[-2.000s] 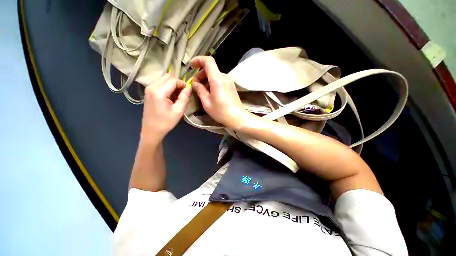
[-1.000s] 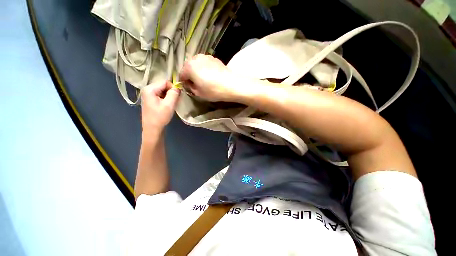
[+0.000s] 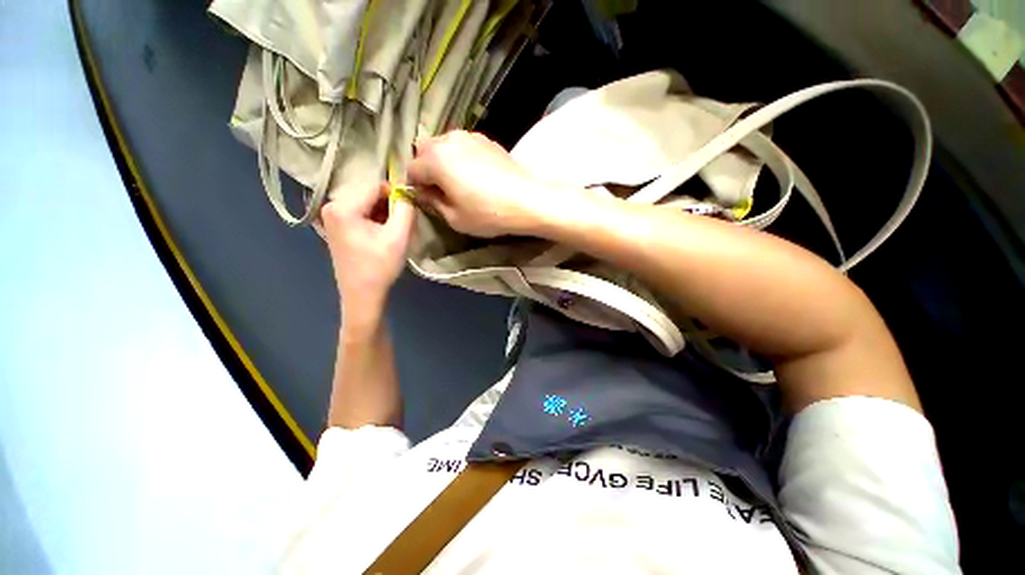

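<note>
A beige tote bag (image 3: 629,129) lies on my lap, with long beige strap loops (image 3: 899,101) reaching to the right. My left hand (image 3: 365,230) pinches the yellow binding tape (image 3: 398,195) at the bag's left end. My right hand (image 3: 466,185) is at the same yellow tip, with its fingers curled against it from the right. My right fingertips are partly hidden, and the two hands almost touch. A small dark round spot (image 3: 565,301) shows on the bag near the apron.
A pile of beige bags (image 3: 326,135) with yellow edges and hanging straps is at upper left, close to my hands. A dark surface with a yellow edge (image 3: 214,320) curves along the left. A red-edged bench (image 3: 955,17) is at upper right.
My right hand has turned from an upright pinch to palm-down over the yellow tip, and its forearm now lies across the bag. Both hands stay close together at the tape.
</note>
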